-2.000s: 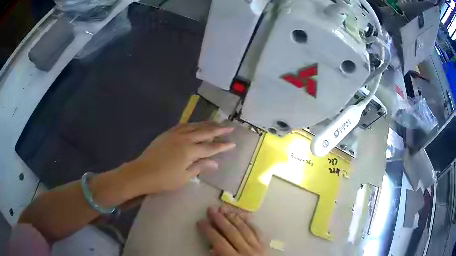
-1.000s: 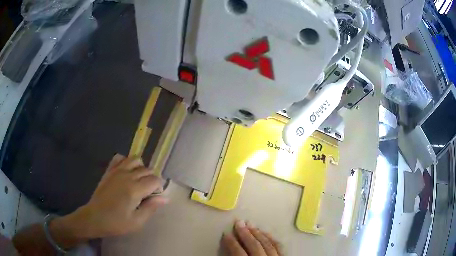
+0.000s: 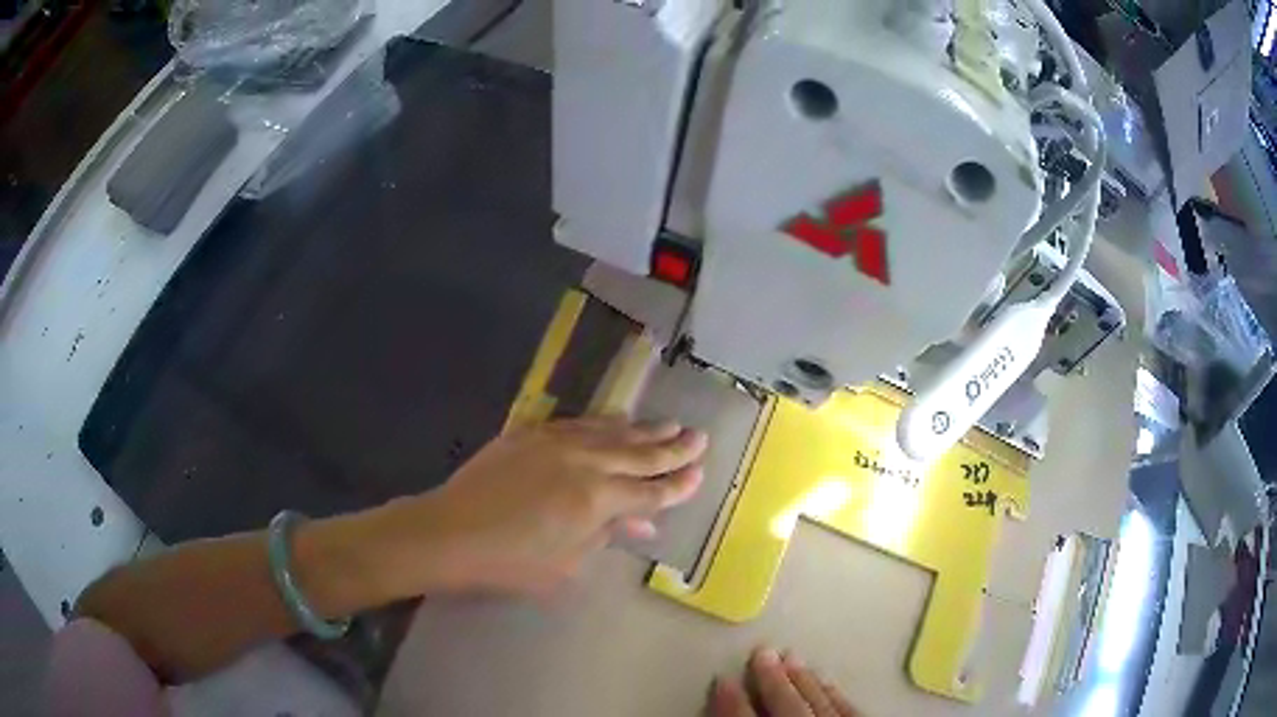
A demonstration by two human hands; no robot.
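The large beige-grey panel (image 3: 546,651) lies under the machine head (image 3: 840,196). The yellow clamp template (image 3: 875,476), with black handwriting, lies on the panel. A small grey-brown patch piece (image 3: 707,420) lies against the template's left side. My left hand (image 3: 560,490) lies palm down with its fingertips on the patch piece. My right hand (image 3: 784,689) rests on the panel below the template, cut off by the bottom edge. Neither hand visibly grips anything.
A dark support board (image 3: 322,294) lies left of the machine. Yellow strips (image 3: 553,357) stand left of the patch. A stack of grey pieces (image 3: 175,165) and a clear plastic bag (image 3: 266,35) are at the upper left. A white lamp (image 3: 973,385) hangs over the template.
My left hand has moved from the yellow strips up and right onto the patch piece, with its fingers now flatter. The view has shifted, so the machine head appears farther right.
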